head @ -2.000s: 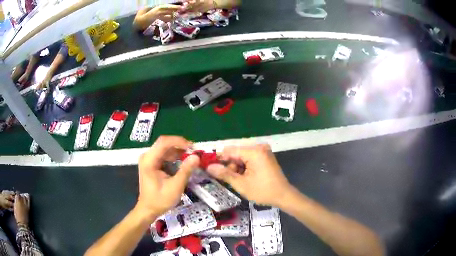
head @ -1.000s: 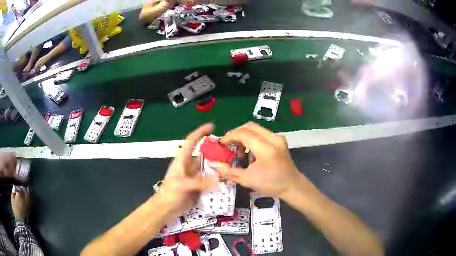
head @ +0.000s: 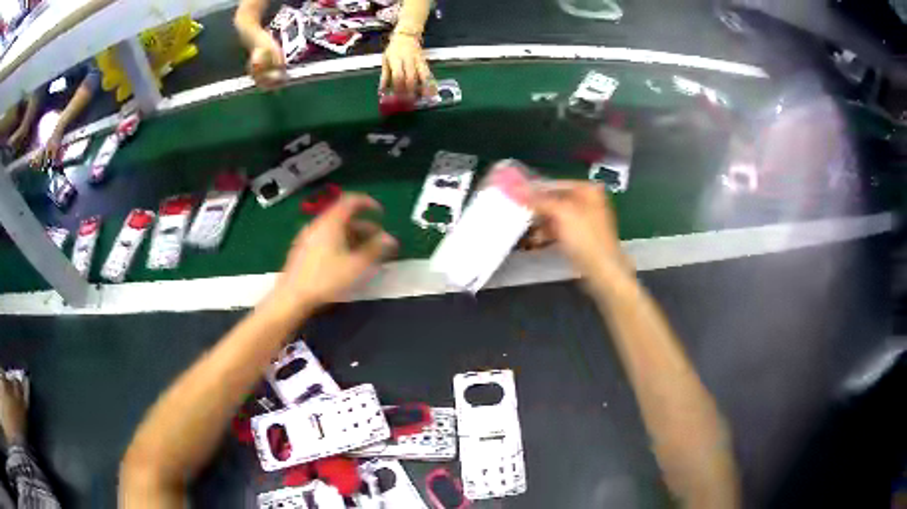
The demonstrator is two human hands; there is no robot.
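Observation:
My right hand (head: pixel 567 224) holds a white housing with a red end piece (head: pixel 485 229) above the belt rail and the near edge of the green belt. The housing is blurred and tilted, its red end up and to the right. My left hand (head: pixel 333 249) is apart from it, fingers spread and curved, over the rail to the left, with nothing seen in it. Below my hands lies a housing pile (head: pixel 320 425) of white panels with red pieces between them. One white housing (head: pixel 488 433) lies at the pile's right side.
The green belt (head: pixel 368 239) carries housings with red ends (head: pixel 171 231) at left, and bare housings and red pieces further right. A white rail (head: pixel 214 294) edges it. Another person's hand (head: pixel 406 70) touches a housing across the belt. A metal post (head: pixel 45 239) stands at left.
The held housing has moved up and right from above the pile, now in my right hand only. My left hand has let go and moved left. Belt items shifted left; a person's hand reached onto the belt.

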